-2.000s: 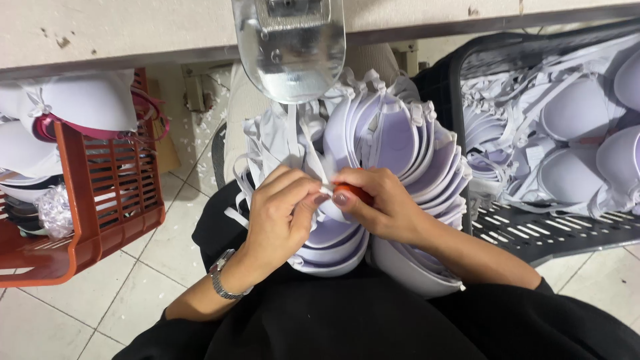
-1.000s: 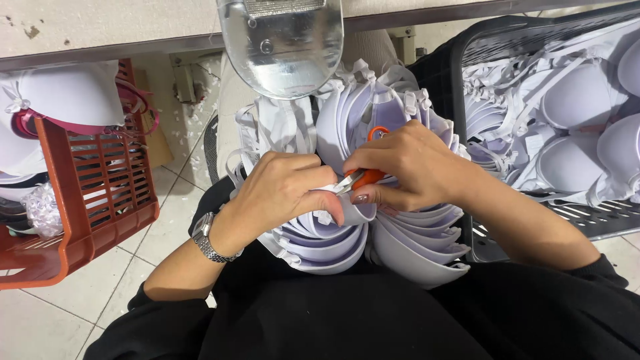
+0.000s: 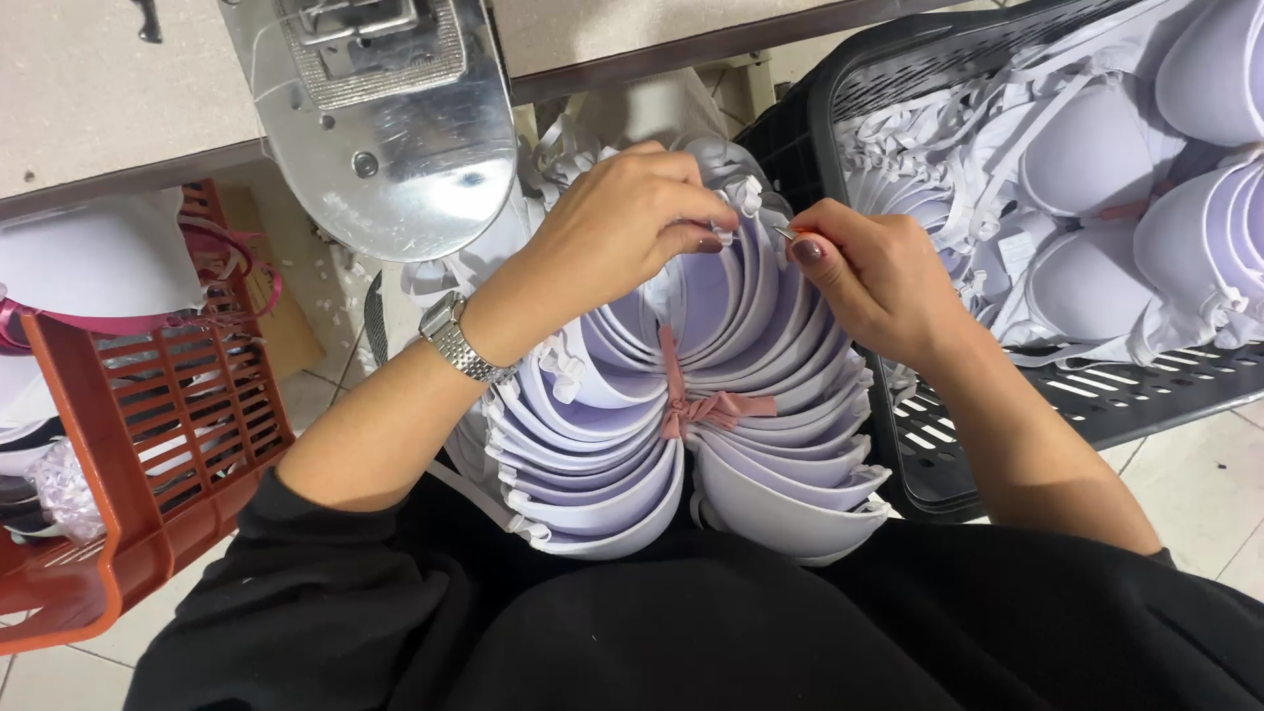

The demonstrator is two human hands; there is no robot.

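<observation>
A nested bundle of pale lavender bras (image 3: 592, 494) rests on my lap, tied at its middle with a pink fabric strip (image 3: 703, 410). My left hand (image 3: 632, 217) reaches over the upper part of the bundle, thumb and fingertips pinching a small white strap end (image 3: 726, 235). To its right, above the upper right cups, my right hand (image 3: 869, 272) is closed around a small tool; only its metal tip (image 3: 785, 233) and a bit of orange show between the fingers. The rest of the tool is hidden in the hand.
A rounded metal machine plate (image 3: 395, 178) juts from the table edge (image 3: 632, 44) above the bundle. At left stands a red-brown plastic crate (image 3: 128, 464) with bras and a clear plastic bag. A black plastic crate (image 3: 928, 484) holding more lavender bras is at right.
My hands have moved apart and toward the far end of the bundle. The orange-handled tool, seen more fully one second ago, is now mostly covered by my right hand. The pink tie has come into view.
</observation>
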